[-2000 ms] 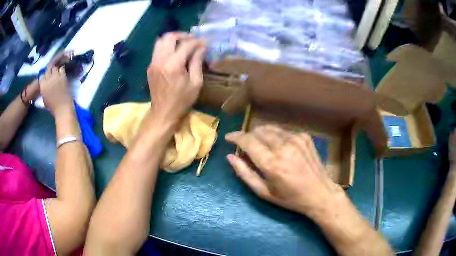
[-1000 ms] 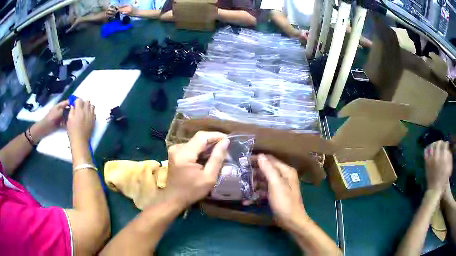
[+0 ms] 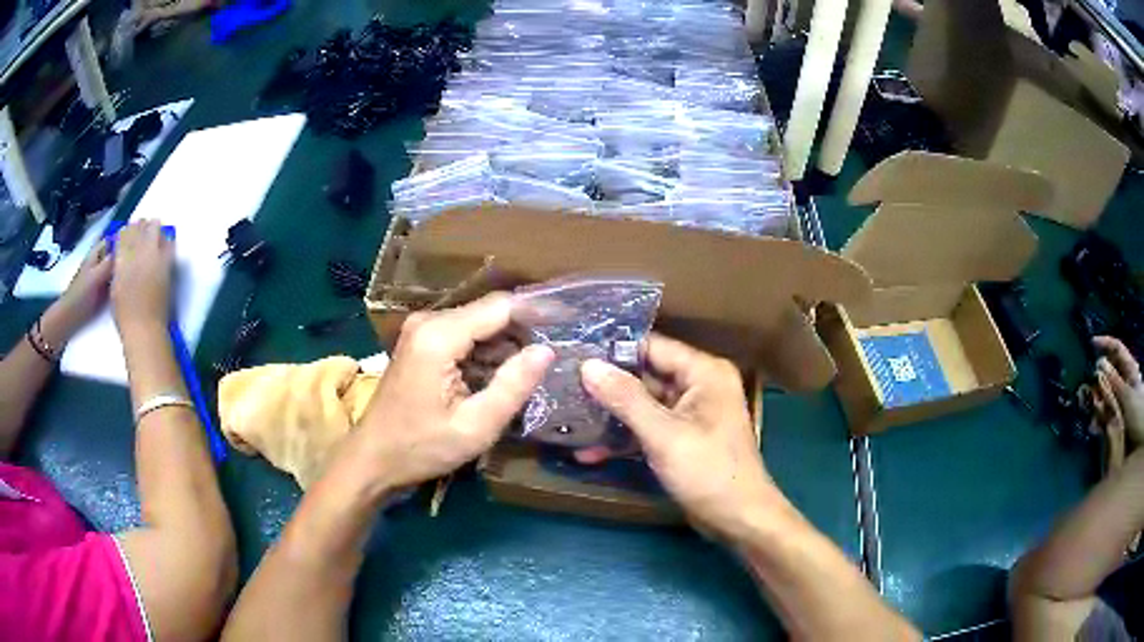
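Observation:
A clear zip-lock bag (image 3: 602, 314) with a grey-dark unit inside is held between my two hands, over an open brown mailer box (image 3: 552, 492). My left hand (image 3: 458, 389) grips the bag's left side, thumb on its front. My right hand (image 3: 684, 426) grips its right side, thumb also on the front. The mailer box lies under my hands, its lid (image 3: 652, 257) raised behind them; its inside is mostly hidden. The yellow cloth (image 3: 295, 408) lies bunched left of my left hand, partly behind my forearm.
A tray carton (image 3: 391, 282) full of clear bags stands behind the mailer lid. Another open mailer (image 3: 878, 408) with a blue card (image 3: 906, 366) stands right. A person in pink works left by a white board (image 3: 213, 188). Dark cables (image 3: 376, 63) lie at the back; another person's arm is right.
Two seconds ago my hands were apart, the right over the mailer box. Now both hold the bag. Since one second ago, my right thumb has moved onto the bag's front; the view has tilted down.

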